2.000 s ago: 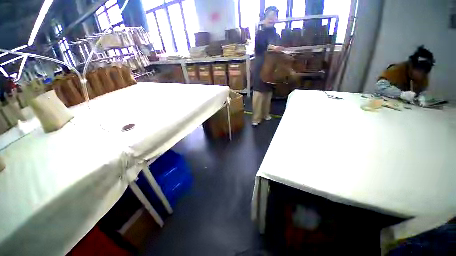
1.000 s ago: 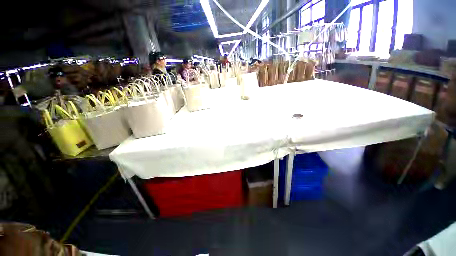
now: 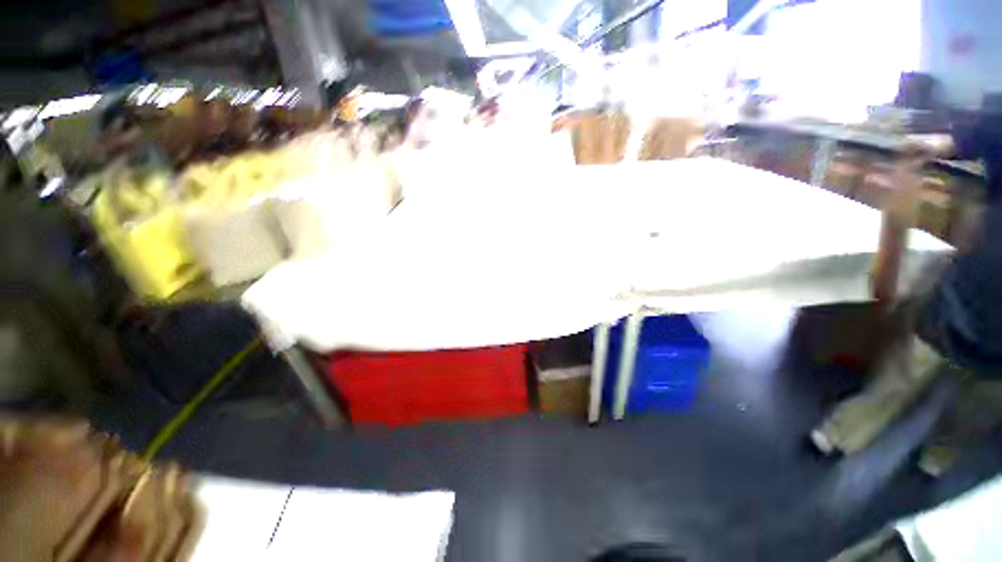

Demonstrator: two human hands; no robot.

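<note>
Neither of my hands is in the picture. Nearest in front of me, at the lower left, a pile of tan-brown bag pieces (image 3: 77,494) is cut off by the picture's edge. It lies beside a white-covered table (image 3: 363,521), of which only a part shows. A thin dark line lies across that white cover. A small dark shape (image 3: 637,552) at the bottom edge is too cut off to tell. The picture is blurred and overexposed.
A neighbouring white-draped table (image 3: 494,285) stands across the dark floor, with a red crate (image 3: 434,384) and a blue crate (image 3: 668,364) under it. Pale bags (image 3: 236,242) and a yellow bag (image 3: 163,255) stand at left. A blurred person (image 3: 972,296) is at right. Another white edge (image 3: 967,527) shows lower right.
The view has swung left since the first frame and tipped slightly down since the second. More of the brown pile and white table shows. The person at right has come closer.
</note>
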